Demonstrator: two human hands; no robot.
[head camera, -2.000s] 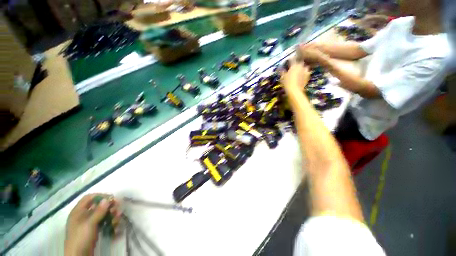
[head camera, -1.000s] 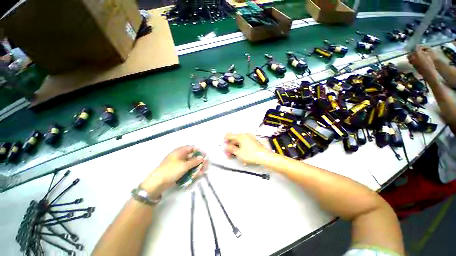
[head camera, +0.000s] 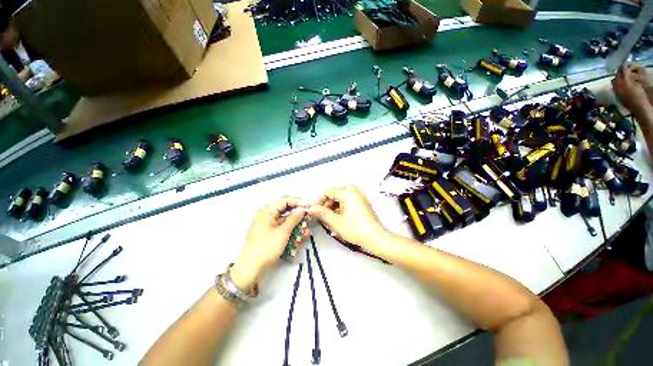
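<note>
A small green PCB strip is held in my left hand above the white bench top. Several black cable leads hang from it towards me. My right hand meets my left at the strip's upper end, fingertips pinched together. One black lead runs out under my right hand. What the right fingertips pinch is hidden. Stacked PCB panels lie at the left with black cables fanning right. A heap of black battery packs with yellow stripes lies to the right.
A green conveyor belt beyond the bench carries spaced battery packs. A large cardboard box stands on a cardboard sheet. An open cardboard tray holds green parts. Another person's hand is at the far right.
My right hand came back from the battery heap on the right, then moved in to meet my left hand at the strip. The view has swung left and down.
</note>
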